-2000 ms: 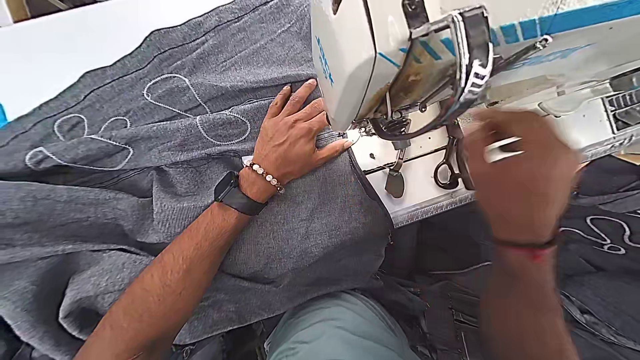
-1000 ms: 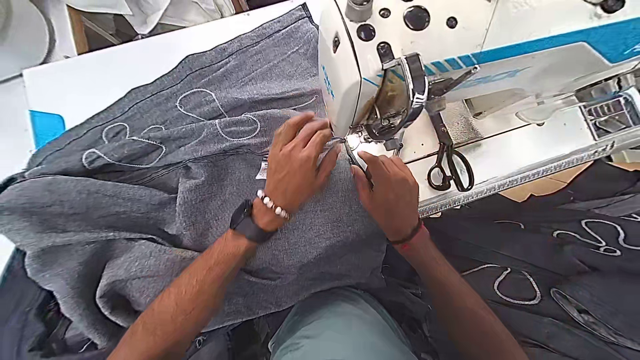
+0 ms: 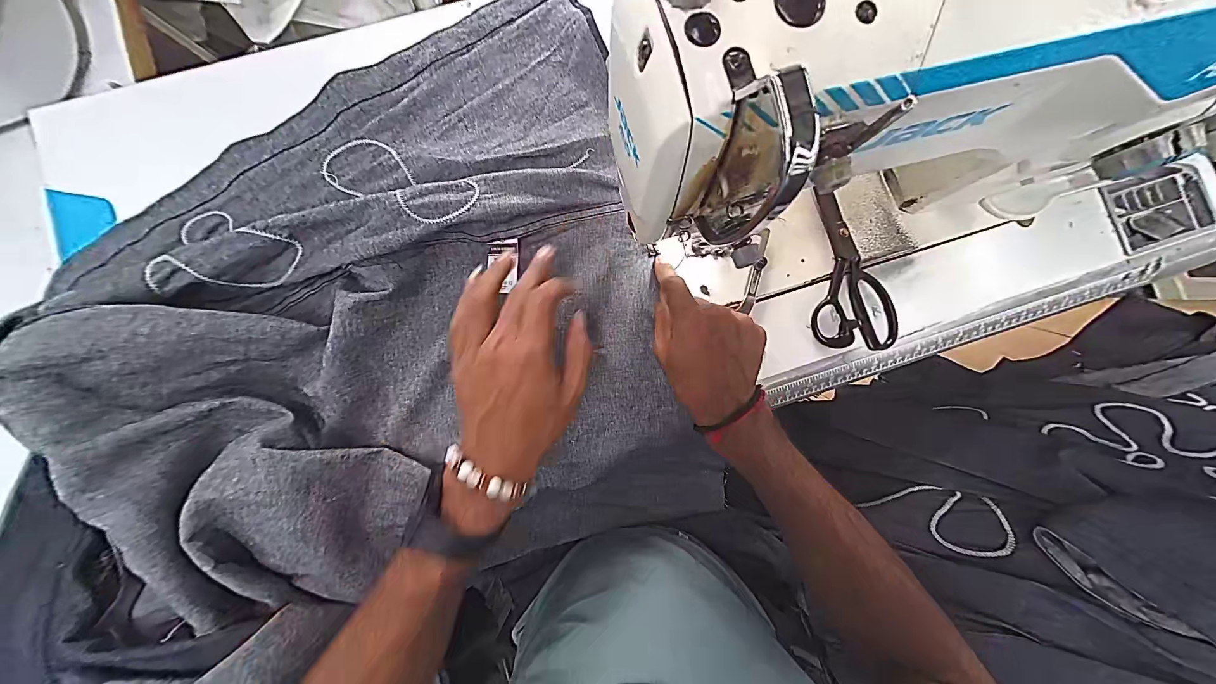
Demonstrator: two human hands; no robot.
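Observation:
Grey denim-like fabric (image 3: 608, 446), with dark seams and looping white threads, spreads left of and below a white and blue Jack sewing machine (image 3: 655, 123). My left hand (image 3: 518, 370), slightly blurred, lies over the fabric with fingers apart, its fingertips by a small white and black label (image 3: 503, 261). My right hand (image 3: 708, 356) is at the fabric's right edge, forefinger extended to the presser foot (image 3: 655, 249) and the other fingers curled; whether it pinches cloth cannot be told. The needle tip is too small to make out.
Black-handled scissors (image 3: 855, 304) lie on the machine bed, right of my right hand. A measuring tape strip (image 3: 950, 342) runs along the white table's front edge. Dark garments (image 3: 1026, 475) with white threads are heaped at lower right. My knee (image 3: 646, 608) is below the fabric.
My right hand, blurred over the machine bed two seconds ago, is now at the presser foot. My left hand has moved back from the foot, down the fabric. The scissors show more fully.

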